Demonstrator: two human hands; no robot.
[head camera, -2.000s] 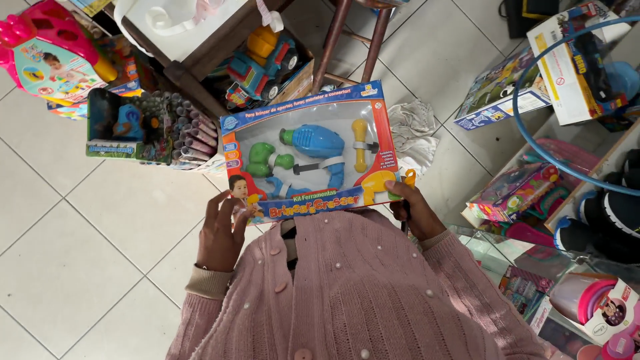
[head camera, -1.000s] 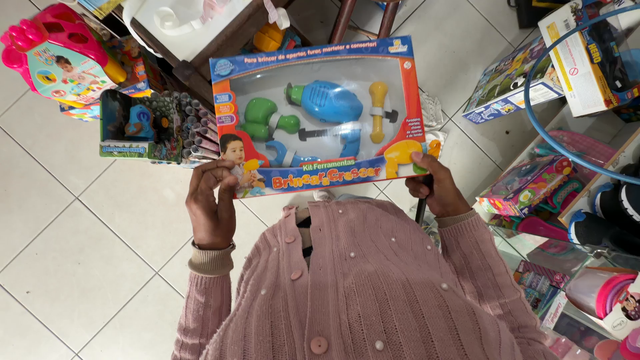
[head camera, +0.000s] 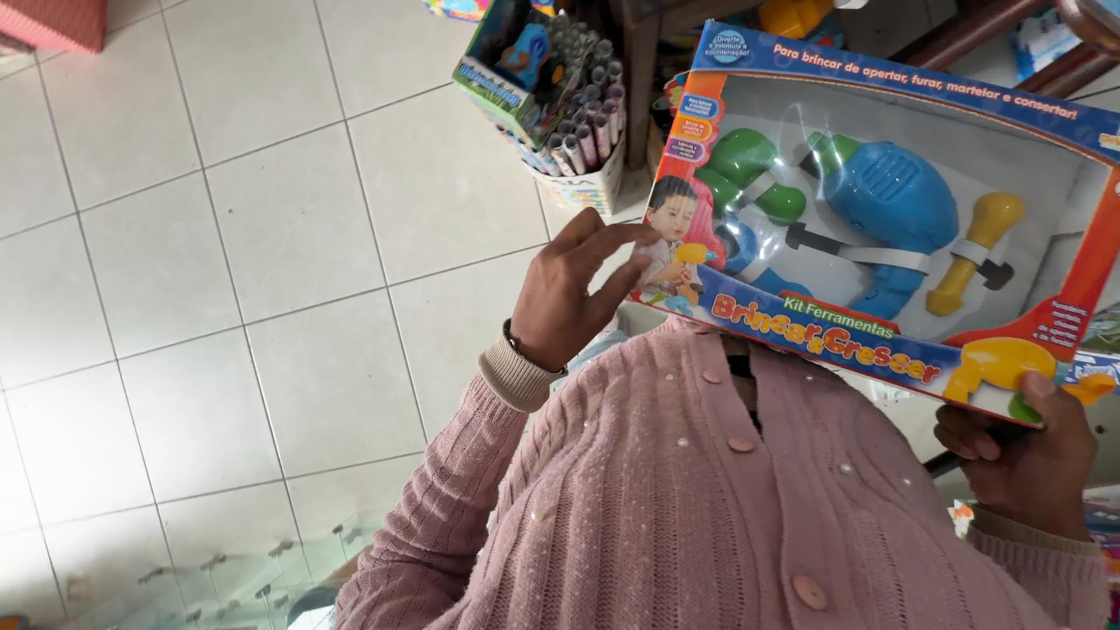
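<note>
A boxed toy tool kit (head camera: 840, 350) with a clear window is held up in front of my chest, tilted down to the right. Behind the window lie a blue toy drill (head camera: 901, 188), a green toy tool (head camera: 744, 162) and a yellow toy hammer or wrench (head camera: 989, 227). My left hand (head camera: 577, 289) is at the box's lower left corner, thumb and fingertips close to its edge; whether they grip it is not plain. My right hand (head camera: 1032, 446) grips the lower right corner, thumb on the front, fingers underneath around a dark strap or handle.
A printed container (head camera: 586, 184) of rolled tubes and a green toy box (head camera: 503, 79) stand on the tiled floor (head camera: 289, 254) beyond my left hand. Dark wooden furniture legs (head camera: 954, 35) are behind the kit. A glass surface with metal clips (head camera: 262, 569) shows at the lower left.
The view has swung left, showing more floor. The box came up nearer between two and one seconds ago and is now tilted down to the right. My left fingers have loosened at its corner.
</note>
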